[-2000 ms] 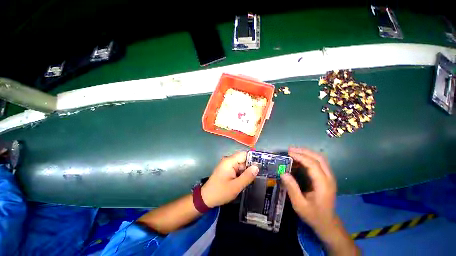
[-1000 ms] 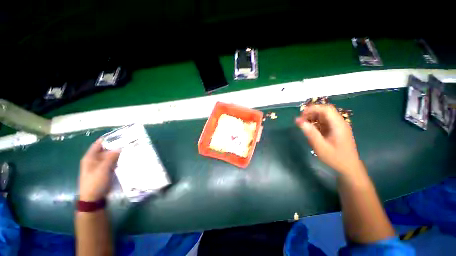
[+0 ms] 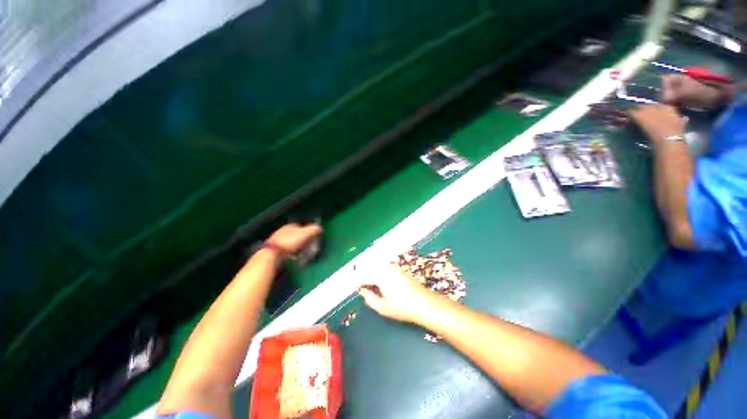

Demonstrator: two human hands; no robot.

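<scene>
My left hand [image 3: 293, 239], with a dark red wrist band, reaches over the green belt. Its fingers are closed on the edge of a blurred phone unit [image 3: 310, 247]. My right hand [image 3: 395, 293] is low over the bench, just left of a loose heap of small gold, dark and white parts [image 3: 438, 274]. Its fingers are curled, with a dark spot at the tips; whether it holds a part cannot be told. The orange-red bin [image 3: 334, 335], holding small pale parts [image 3: 305, 376], stands at the bottom, partly cut off.
A white rail [image 3: 479, 184] separates bench and belt. Several phone units [image 3: 536, 190] lie on the bench at the right, partly overlapping. Another unit [image 3: 446, 161] lies on the belt. A dark flat panel [image 3: 281, 290] lies below my left hand. A blue-sleeved person [image 3: 713, 184] works at the right.
The view has swung towards the belt and the right. My left hand has left the shiny phone unit it held over the bench and is now over the belt. My right hand is now left of the heap.
</scene>
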